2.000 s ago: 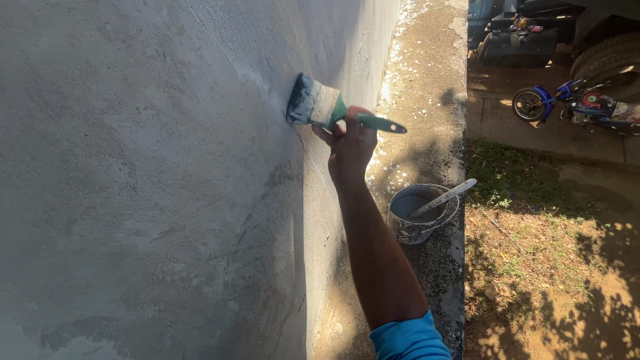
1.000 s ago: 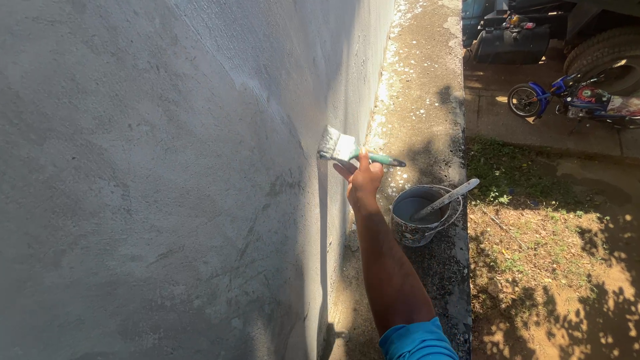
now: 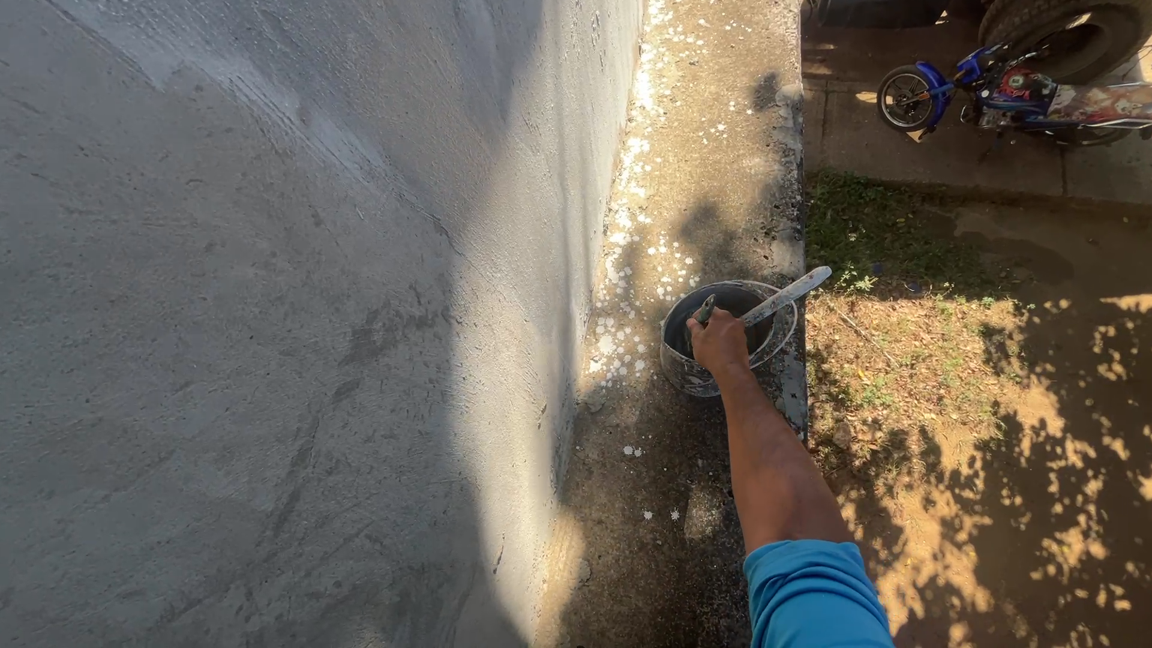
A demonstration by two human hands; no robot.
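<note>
My right hand [image 3: 720,342] grips the green handle of a paintbrush [image 3: 706,309] over the mouth of a paint-spattered bucket [image 3: 691,378]. The brush's bristles are hidden inside the bucket, behind my fingers. A whitish stick or handle [image 3: 787,295] leans out over the bucket's right rim. The bucket stands on a narrow concrete ledge [image 3: 661,477] beside a grey plastered wall [image 3: 297,342]. My left hand is out of the frame.
White paint drops spot the ledge along the wall's foot. Beyond the ledge's right edge lies lower ground with grass [image 3: 882,234] and dry soil. A blue motorbike [image 3: 999,99] and a large tyre [image 3: 1066,40] are at the upper right.
My right hand has moved from the wall to the bucket, still holding the paintbrush. One and two seconds ago the bristles were against the wall.
</note>
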